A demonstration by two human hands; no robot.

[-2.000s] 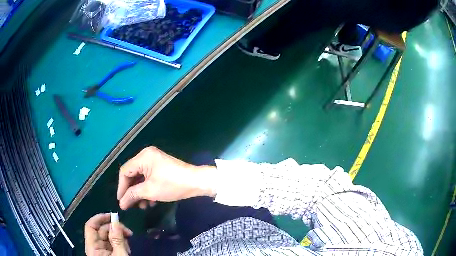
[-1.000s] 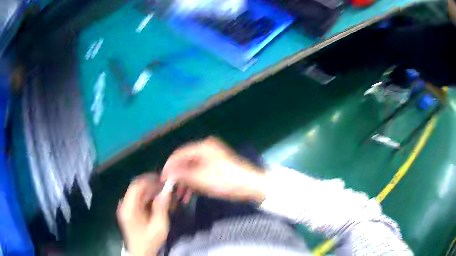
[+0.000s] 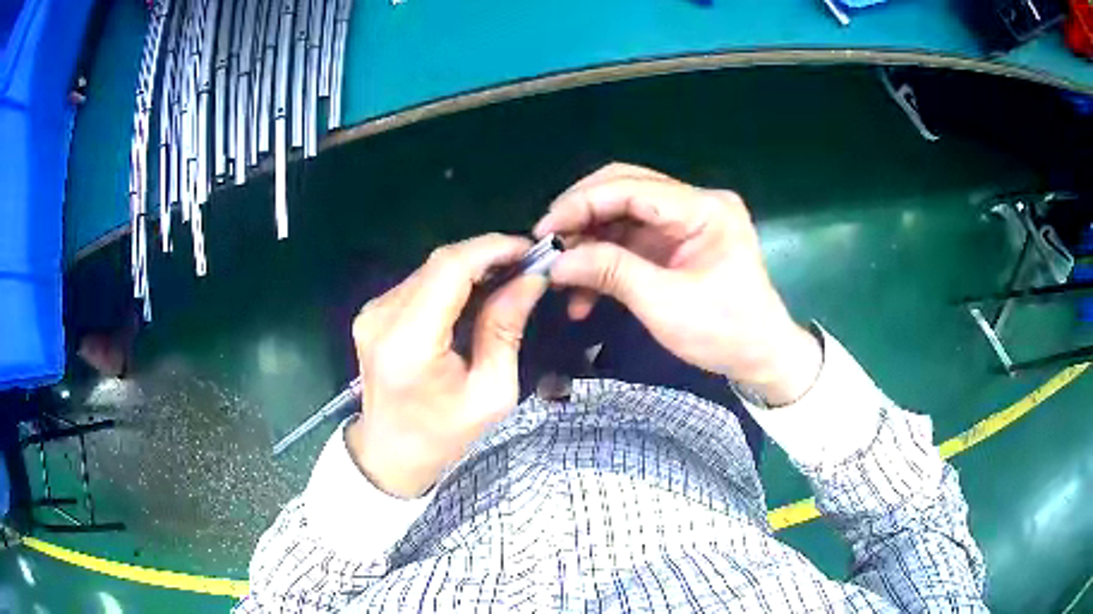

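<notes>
A slim metal tube (image 3: 543, 256) shows its open end between my two hands, above my lap. My left hand (image 3: 441, 348) grips it between thumb and fingers, and a length of tube (image 3: 318, 416) sticks out behind that hand to the lower left. The stretch between is hidden by the hand. My right hand (image 3: 671, 270) has its thumb and forefinger at the open end, touching it. Whether a small part is pinched there is too small to tell.
A row of grey tubes (image 3: 242, 96) lies on the green-blue bench (image 3: 479, 54), their ends overhanging its edge. A large blue bin (image 3: 34, 192) is at far left. A black tray (image 3: 1019, 22) and a red item (image 3: 1081, 26) are at top right. Stool legs (image 3: 1004, 324) stand at right.
The view has swung left and down, so more tubes and the bin show. My hands have come together at the tube's end. The pliers and blue parts tray are largely out of view.
</notes>
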